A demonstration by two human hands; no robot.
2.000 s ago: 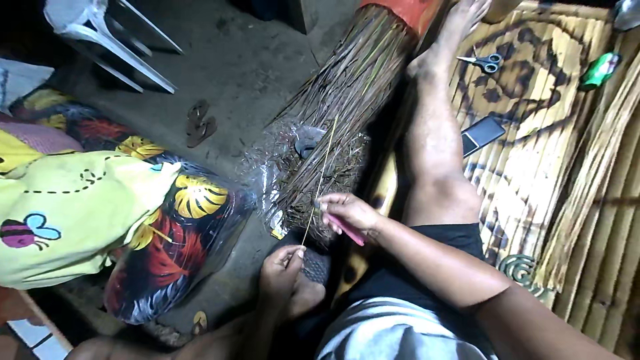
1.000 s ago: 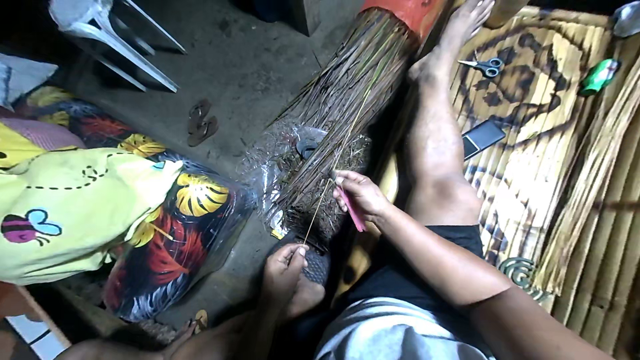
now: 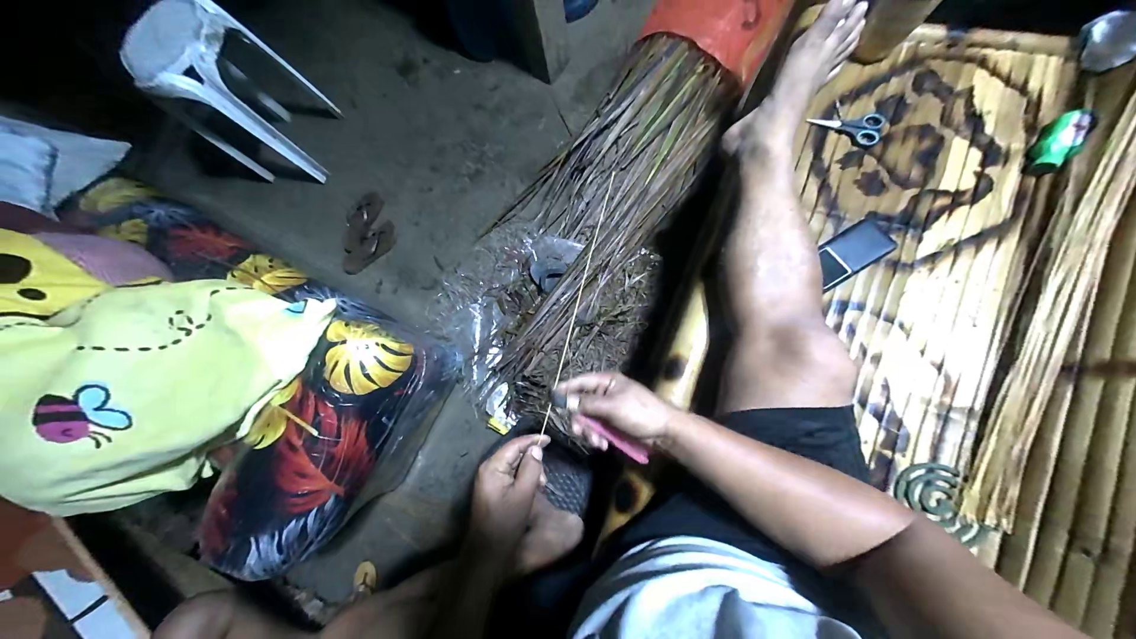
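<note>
Between its thumb and fingertips my left hand (image 3: 515, 484) pinches the lower end of a thin dry stalk (image 3: 581, 302), which rises up and to the right over the pile. My right hand (image 3: 617, 410) is closed on a tool with a pink handle (image 3: 621, 441), beside the stalk; its small dark head shows at the fingertips, its kind unclear. Beyond the hands a bundle of long dry stalks (image 3: 621, 160) leans out of a red container (image 3: 719, 31). Shredded trimmings (image 3: 621, 311) and clear plastic lie under its lower end.
On the bamboo bench (image 3: 941, 293) at right lie scissors (image 3: 856, 129), a phone (image 3: 856, 251), a green packet (image 3: 1059, 142), a mosquito coil (image 3: 936, 497) and pale strips (image 3: 1047, 337). At left are a floral cushion (image 3: 328, 426), yellow-green cloth (image 3: 160, 364), slippers (image 3: 366, 232) and a plastic chair (image 3: 213, 71).
Compared with one second ago, my right hand is lower along the stalk and nearer my left hand. My left hand stays in about the same place, pinching the stalk's end.
</note>
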